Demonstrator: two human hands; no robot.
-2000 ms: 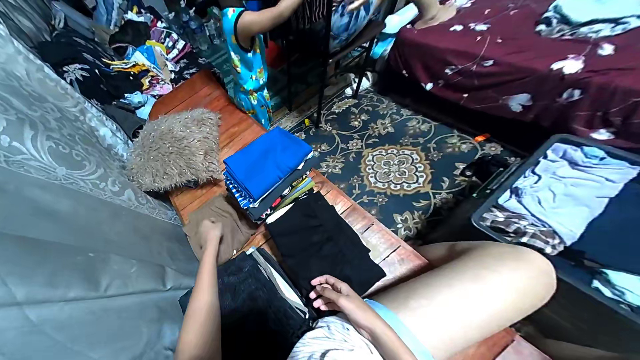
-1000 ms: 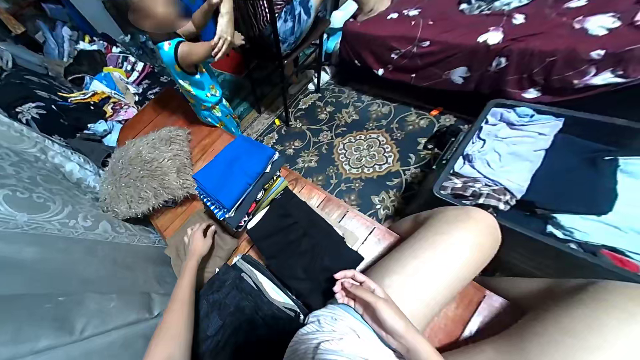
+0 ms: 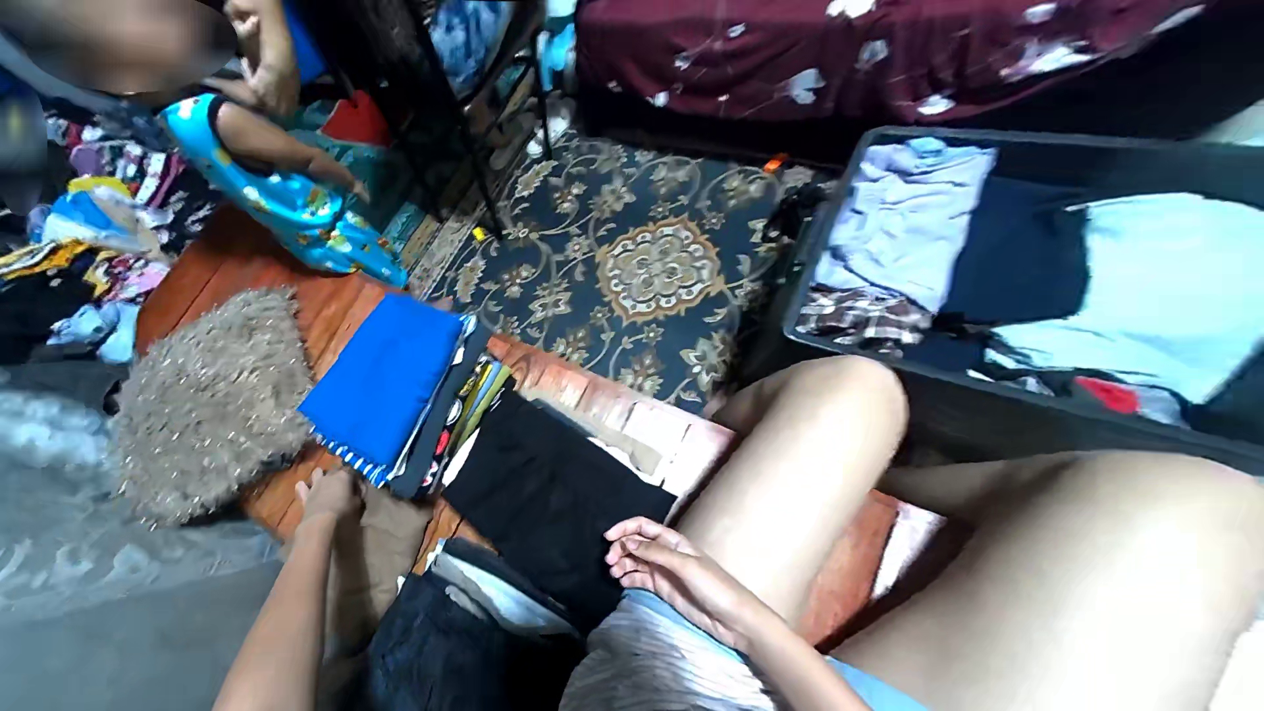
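Observation:
My left hand (image 3: 331,496) rests on a tan folded cloth (image 3: 380,543) lying on the wooden bench, its fingers reaching the cloth's far edge. My right hand (image 3: 664,565) hovers or rests over the near corner of a folded black garment (image 3: 553,484), fingers loosely curled, holding nothing visible. Between my arms lies a stack of dark folded clothes (image 3: 444,642). Beyond the black garment, a blue folded cloth (image 3: 385,370) tops another stack. To its left sits a shaggy beige cushion (image 3: 217,410).
An open suitcase (image 3: 805,286) with folded clothes lies at the right. A person in a turquoise outfit (image 3: 296,207) is at the bench's far end. Loose clothes (image 3: 99,237) are heaped at left. A patterned rug (image 3: 657,267) and a bed with a maroon cover (image 3: 711,59) lie ahead.
The view has shifted toward the suitcase. The other person has come further into view at the far end and moved their arms. My hands stay near the same cloths.

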